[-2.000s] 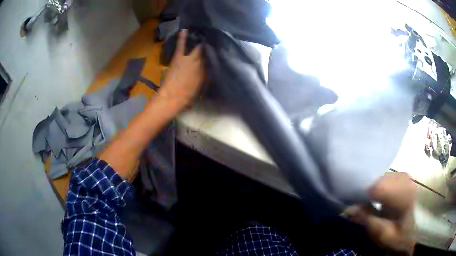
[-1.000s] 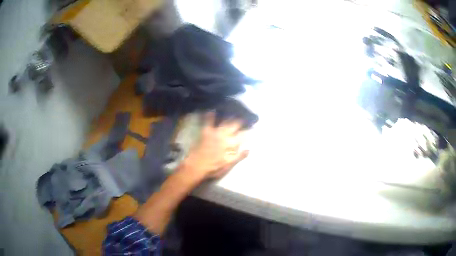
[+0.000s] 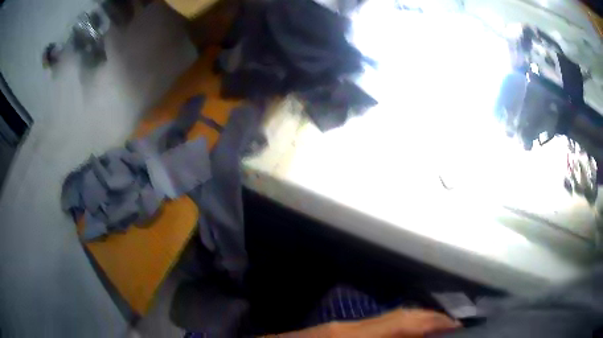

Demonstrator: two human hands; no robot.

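Observation:
My left hand (image 3: 420, 322) is at the bottom edge, blurred and partly cut off, its forearm coming in from the left. It is beside a grey cloth (image 3: 542, 313) at the lower right corner; its grip cannot be made out. My right hand is out of the picture. A dark grey cloth heap (image 3: 297, 46) lies at the top centre, across the wooden board and the table's left end. The dark parts of the sewing machine head (image 3: 535, 109) are at the right.
Small grey cut pieces (image 3: 119, 188) are piled on the orange wooden side board (image 3: 149, 247). A long grey strip (image 3: 228, 178) hangs over the board's edge. The white table (image 3: 370, 214) glares under the lamp. A small pale label-like piece (image 3: 455, 304) is below the table's front edge.
My left hand has left the dark cloth at the table's left end and is now low at the bottom edge. Grey cloth now shows at the lower right. The camera view has shifted.

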